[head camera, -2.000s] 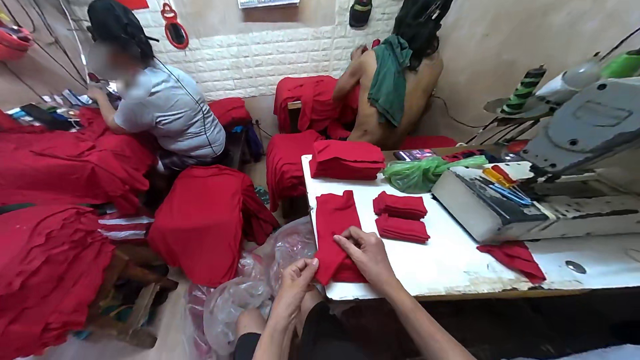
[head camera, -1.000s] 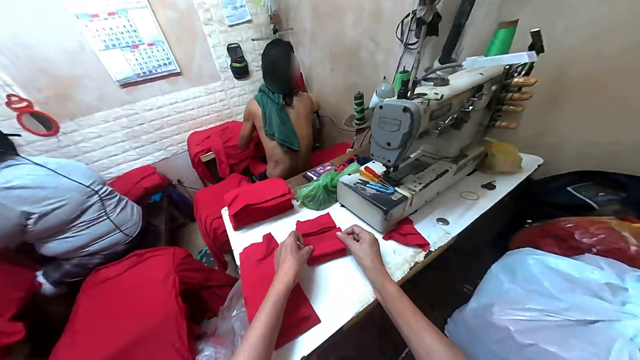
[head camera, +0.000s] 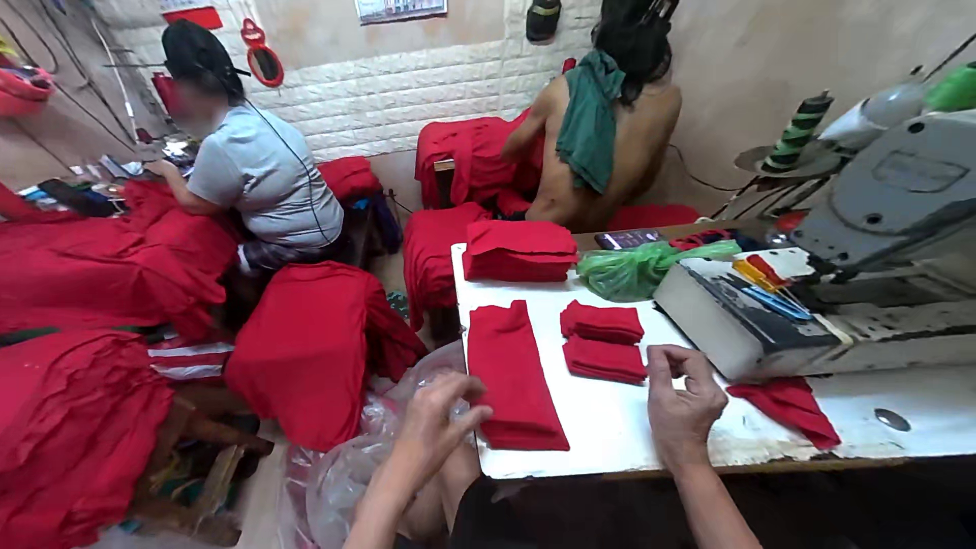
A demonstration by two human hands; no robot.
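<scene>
My left hand (head camera: 438, 419) is raised at the table's left edge, fingers apart and holding nothing, beside a long stack of red fabric pieces (head camera: 515, 381). To the right, my right hand (head camera: 686, 400) hovers over the white table (head camera: 610, 435) with thumb and forefinger curved near each other; nothing shows between them. Just left of its fingertips lie two small folded red fabric stacks (head camera: 602, 322), (head camera: 606, 360), one behind the other. A thicker pile of folded red fabric (head camera: 520, 252) rests at the table's back left corner.
A sewing machine (head camera: 900, 183) stands at right, with small tools (head camera: 770, 286) on its base. Near it are a green plastic bag (head camera: 625, 271), a phone (head camera: 629, 239) and a red scrap (head camera: 789, 408). Two people (head camera: 267, 175), (head camera: 610, 145) sit beyond, among red cloth heaps (head camera: 313, 351).
One second ago both my hands were at the small red stacks; now they are apart, the left beside the long stack, the right just off the small ones. The view has swung left.
</scene>
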